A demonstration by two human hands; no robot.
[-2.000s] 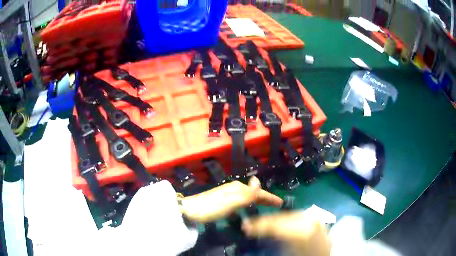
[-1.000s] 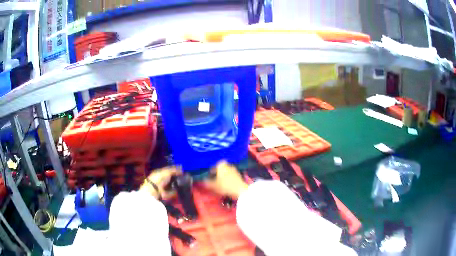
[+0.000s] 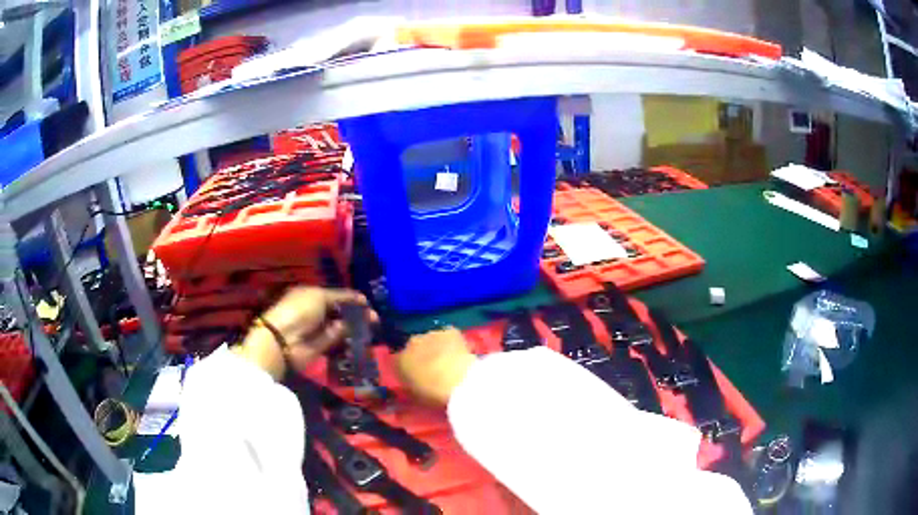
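My left hand [image 3: 302, 324] is at the far left part of the orange-red compartment tray [image 3: 465, 485], with its fingers around a black smartwatch [image 3: 356, 347] whose strap hangs down. My right hand [image 3: 437, 364] is just to the right of it, fingers curled and blurred; whether it holds anything cannot be told. More watches lie over the tray: a group at the left, one with its round sensor back up [image 3: 360, 466], and rows at the right [image 3: 629, 377], partly hidden by my right sleeve.
A blue plastic basket [image 3: 388, 216] stands behind the tray. Stacked orange-red trays [image 3: 247, 241] are behind left. Another tray with a white paper [image 3: 588, 243] is behind right. A clear plastic bag [image 3: 827, 337] and a glass bottle [image 3: 773, 461] are at the right. A pale metal bar crosses above.
The view has tilted up from the bench front to the basket. My hands have gone from the tray's front edge to its far side. Since one second ago, my left fingers have opened somewhat around the watch.
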